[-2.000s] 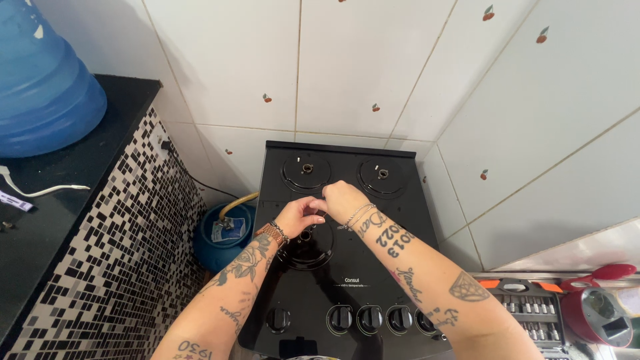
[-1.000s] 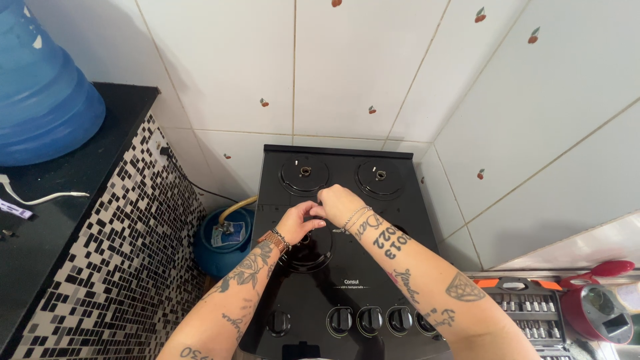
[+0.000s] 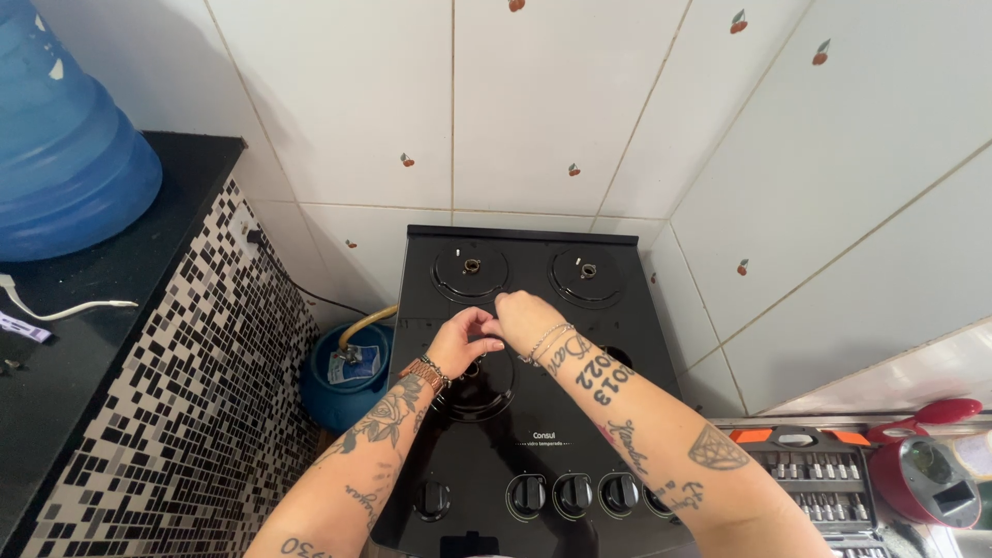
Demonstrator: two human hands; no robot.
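A black glass-topped Consul gas stove with its burner caps and grates off fills the middle. Over its centre, between the back and front burners, my left hand has thumb and fingertips curled in close to my right hand, whose fingers are bent down and turned away from view. The fingertips of both hands meet or nearly meet. Whatever may be between them is too small or hidden to make out. The back left burner seat and back right burner seat lie bare beyond the hands. Black knobs line the front.
A blue gas cylinder with a yellow hose stands left of the stove. The black counter holds a large blue water jug and a white cable. At right are an open socket set case and a red appliance.
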